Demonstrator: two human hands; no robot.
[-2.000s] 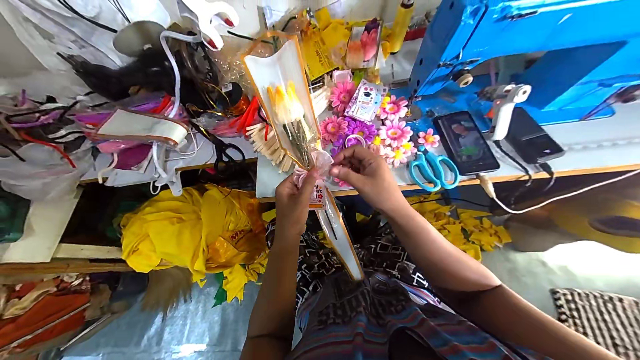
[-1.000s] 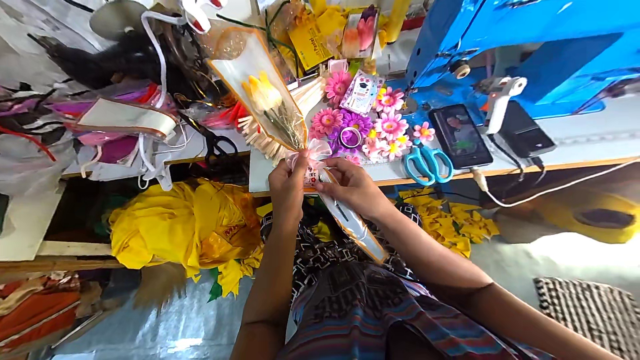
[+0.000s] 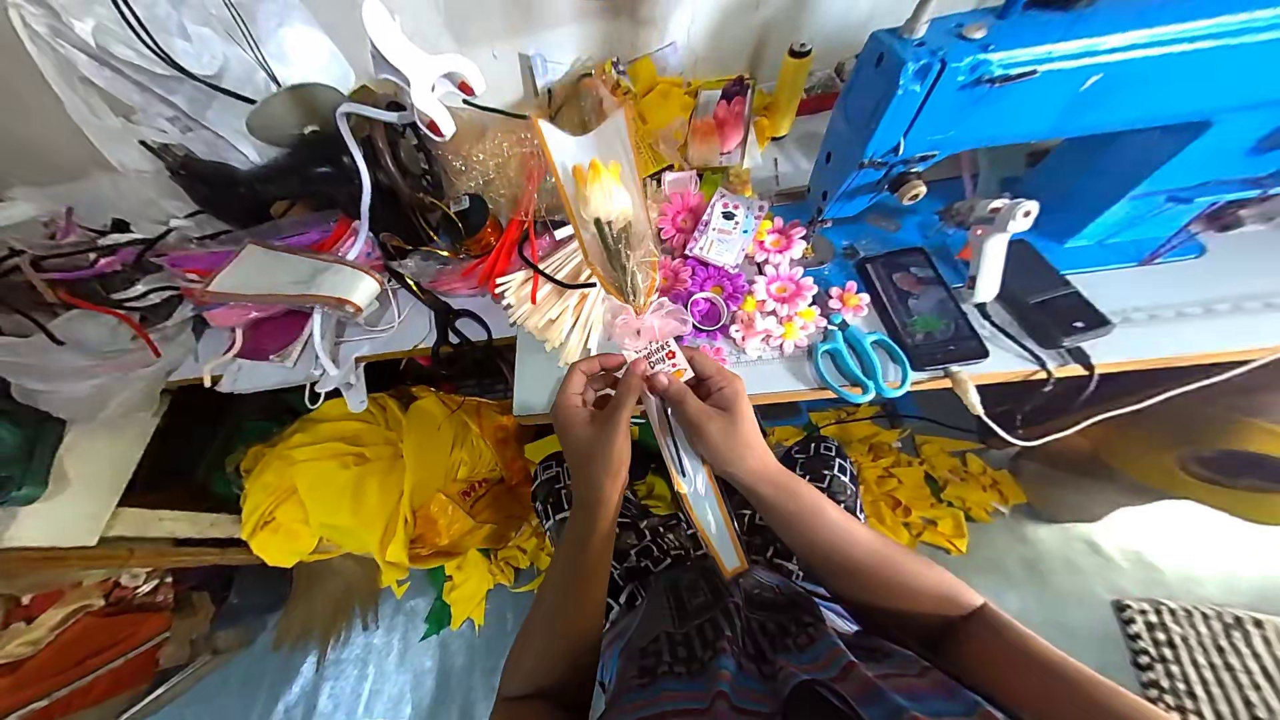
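A yellow and white artificial tulip (image 3: 604, 192) lies in a clear plastic sleeve (image 3: 566, 150) with orange edges. A pink ribbon bow (image 3: 648, 322) sits around the sleeve's narrow middle. Just below the bow, a small printed gift tag (image 3: 658, 360) is pinched at its edges between my left hand (image 3: 598, 400) and my right hand (image 3: 708, 405). The sleeve's white lower end (image 3: 712, 525) slants down over my lap. My fingers partly hide the tag's lower edge and the sleeve behind it.
Blue-handled scissors (image 3: 860, 362), a smartphone (image 3: 920, 308) and pink artificial flowers (image 3: 782, 288) lie right of the bow, before a blue sewing machine (image 3: 1060, 110). Wooden sticks (image 3: 560, 300) and black scissors (image 3: 450, 318) are left. Yellow fabric (image 3: 340, 480) hangs below the table edge.
The wrapped tulip has turned from leaning left to more upright. The tag shows more fully now, with the fingertips of both hands at its edges.
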